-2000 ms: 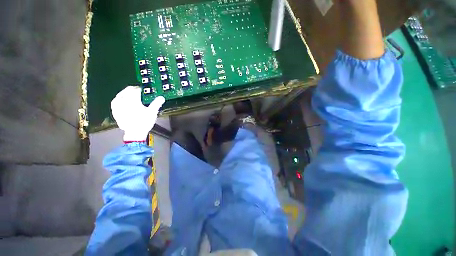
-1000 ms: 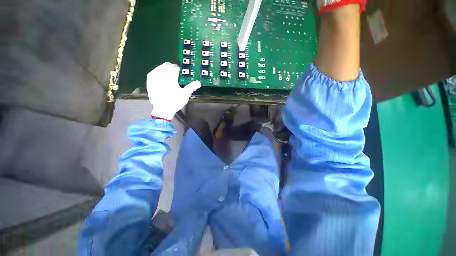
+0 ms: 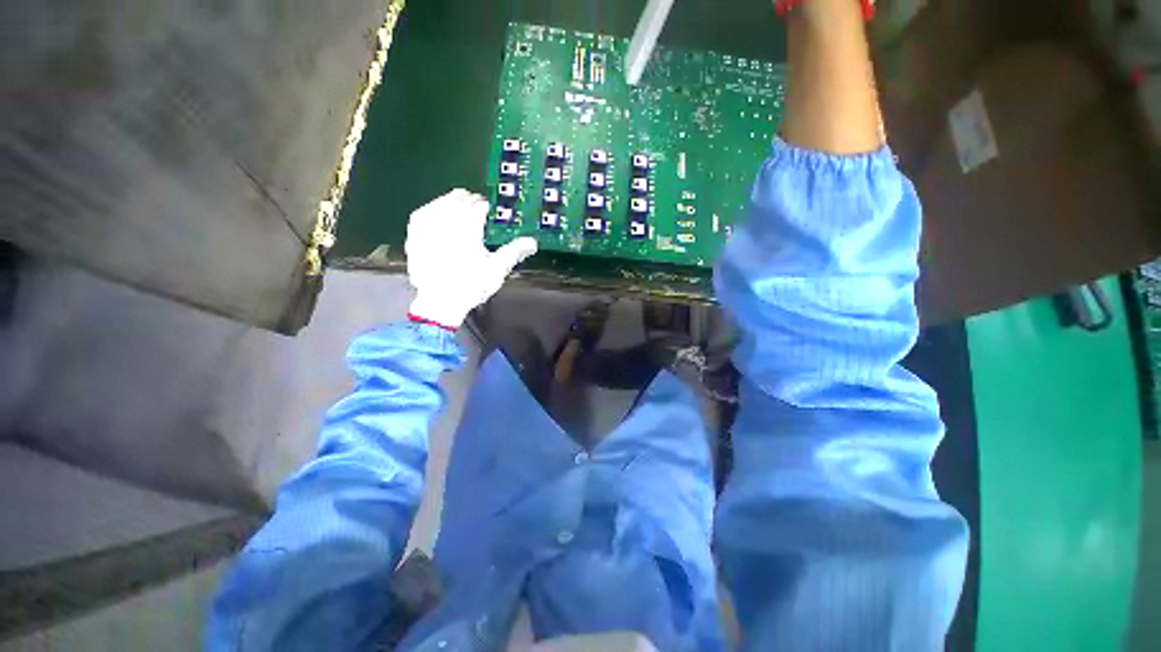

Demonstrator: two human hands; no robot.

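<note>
A green printed circuit board (image 3: 611, 127) lies on the dark green booth mat (image 3: 439, 89), with rows of small black-and-white components at its lower left. My left hand (image 3: 456, 259), in a white knitted glove, is at the board's lower-left corner, thumb along the front edge and fingers at the left edge. A pale nozzle (image 3: 649, 41) comes down from the top edge, its tip over the board's upper part. My right forearm reaches up past the board's right side. Only the red glove cuff shows at the top edge; the right hand is cut off.
The grey booth wall (image 3: 166, 115) stands at the left, its edge crusted yellowish-white. A brown cardboard panel (image 3: 1031, 191) with a white label is at the right. Beyond it lies a bright green bench mat (image 3: 1057, 497) with a black object (image 3: 1082, 306) and part of another board at the far right.
The view has shifted, so the board first moved right, then slightly down. The nozzle tip has moved from the board's right side, over the component rows, to its upper part. My left hand stays at the corner.
</note>
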